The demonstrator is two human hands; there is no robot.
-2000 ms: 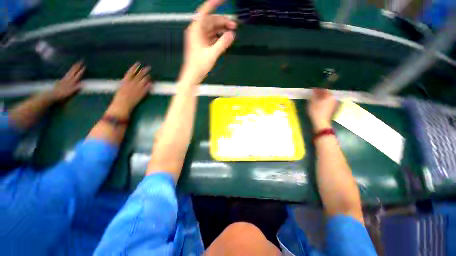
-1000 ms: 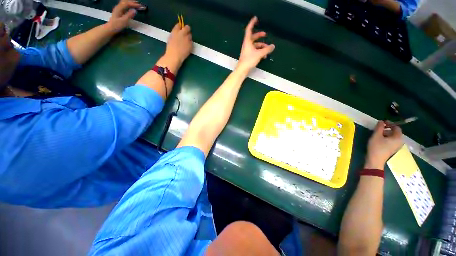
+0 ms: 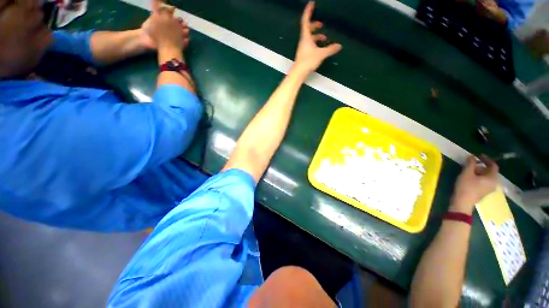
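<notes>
My left hand [image 3: 314, 49] reaches over the white rail onto the dark green belt, fingers apart and nothing in it. My right hand [image 3: 475, 180] rests near the rail at the right, fingers curled around the slim tweezers [image 3: 504, 156], whose tip points right over the belt. The yellow tray [image 3: 434, 194] lies on the green bench between my forearms, with a heap of small white pieces [image 3: 379, 180] in it. A small black unit [image 3: 483, 133] lies on the belt above my right hand.
A yellow and white label sheet [image 3: 504, 237] lies right of my right wrist. A co-worker in a blue smock [image 3: 90, 144] sits close on my left, hands at the rail. A black tray [image 3: 469, 36] stands beyond the belt, near another person's hand [image 3: 492, 11].
Since one second ago the view has shifted, with the tray lower and further right. The co-worker's hands have come together. My left hand stays open over the belt; my right still holds the tweezers.
</notes>
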